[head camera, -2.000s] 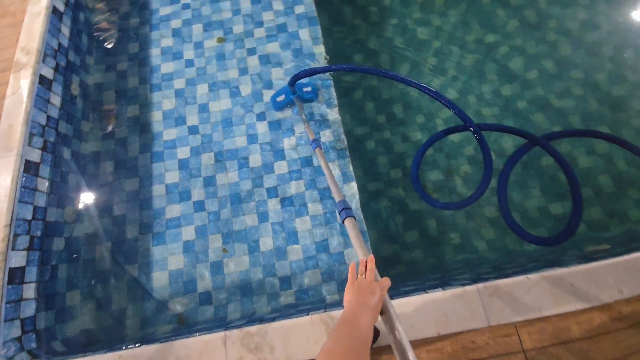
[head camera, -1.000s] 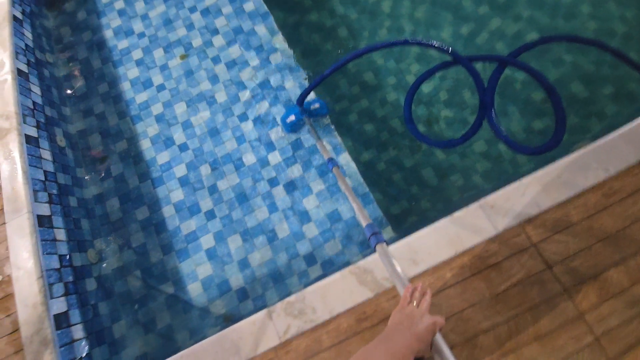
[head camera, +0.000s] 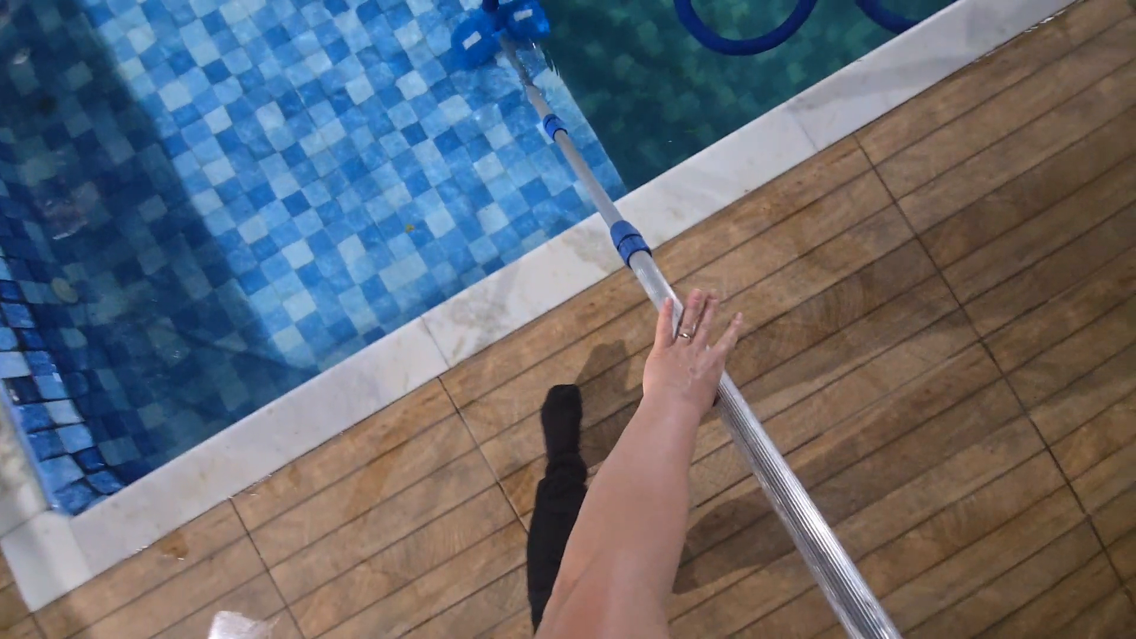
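A telescopic aluminium pole (head camera: 790, 497) with blue locking collars runs from the lower right over the pool edge. At its far end is a blue pool vacuum head (head camera: 501, 31) at the top of the view, over the light blue tiles. My left hand (head camera: 688, 359), a ring on one finger, lies palm down across the pole below the nearer collar, its fingers spread and straight. The thumb is hidden. My right hand is out of view. A dark blue hose (head camera: 745, 43) curves through the pool at the top right.
White stone coping (head camera: 524, 311) borders the tiled pool. Wood-look deck tiles (head camera: 887, 355) cover the near side. A dark-clad leg and foot (head camera: 561, 426) stand left of my forearm. A whitish object (head camera: 240, 626), cut off by the frame, is at the bottom left.
My left hand's fingers have straightened and spread over the pole. The view has shifted down toward the deck, so less of the hose shows and the leg has come into sight.
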